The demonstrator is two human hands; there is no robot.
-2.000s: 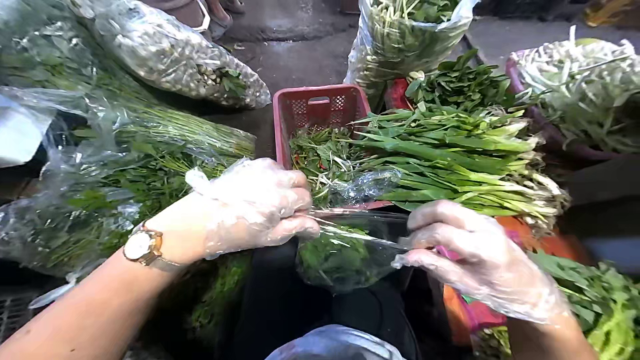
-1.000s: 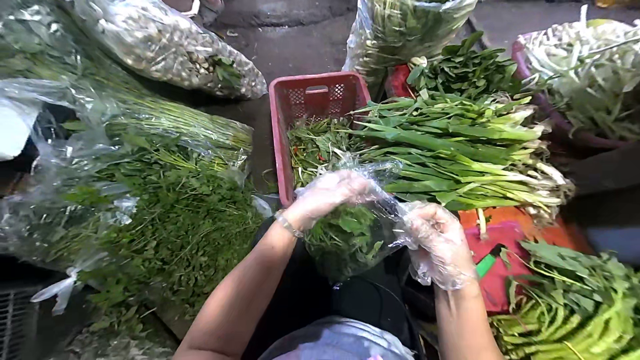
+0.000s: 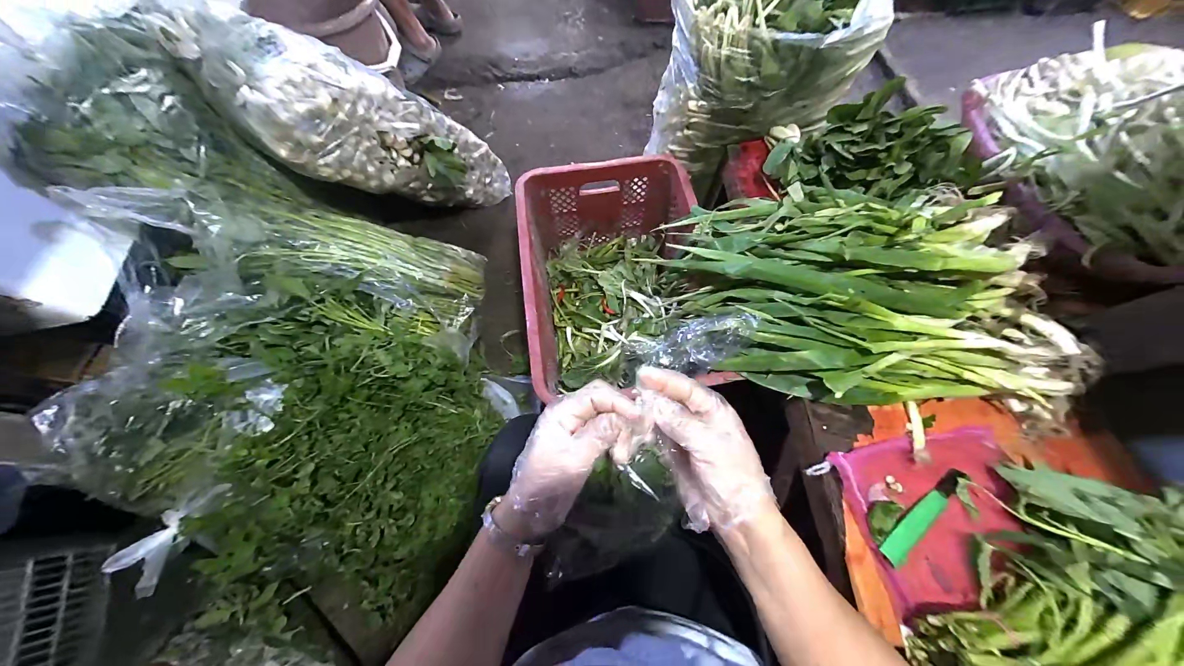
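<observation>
My left hand [image 3: 578, 453] and my right hand [image 3: 708, 449], both in thin clear plastic gloves, meet at the gathered neck of a clear plastic bag [image 3: 615, 518] of green leaves. Fingers of both hands pinch the film, and the bag hangs below them over my lap. Its top end sticks up past my fingertips, over the near end of a red plastic crate [image 3: 534, 277]. Leafy greens, pale stems and a few red bits lie in the crate. Long green leafy stalks with white roots [image 3: 860, 296] lie at its right, their tips over its rim.
Bagged leafy herbs [image 3: 342, 444] spread at left, below a bag of small pale pieces [image 3: 342, 111]. An upright bag of greens [image 3: 758, 74] stands beyond the crate. At lower right, a green-handled tool [image 3: 916, 527] lies on pink mesh [image 3: 953, 564]. A person's feet [image 3: 421, 42] show at the top.
My hands have come together at the bag's neck; two seconds ago they were apart, stretching its opening. The neck is now gathered between my fingers.
</observation>
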